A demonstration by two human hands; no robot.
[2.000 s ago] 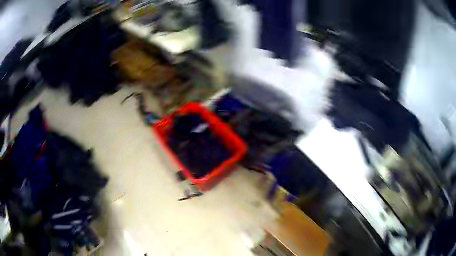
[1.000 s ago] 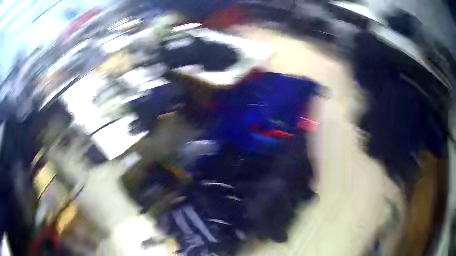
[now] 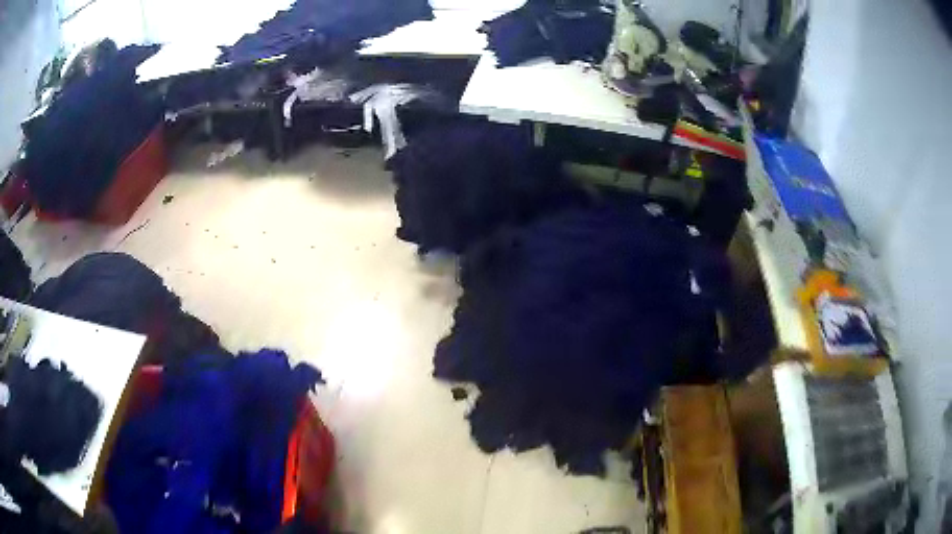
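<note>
No hand shows in the head view. Nearest in front is a large heap of dark navy cloth pieces [image 3: 585,323] with ragged edges, right of the middle. A second dark heap [image 3: 470,183] touches it behind. At the lower left, bright blue cloth [image 3: 209,438] fills and hangs over a red basket [image 3: 309,459]. What lies under the heaps is hidden.
A red basket [image 3: 136,177] with dark cloth stands far left. White tables [image 3: 553,96] with dark cloth and a machine [image 3: 635,47] run along the back. A white table corner [image 3: 104,360] juts in at left. A brown wooden piece [image 3: 699,459] and a pale shelf unit [image 3: 788,302] stand right. Tiled floor [image 3: 344,302] shows between.
The view has swung from blurred floor, baskets and tables to a steadier view of the navy heaps and the back tables. No hand shows in any frame.
</note>
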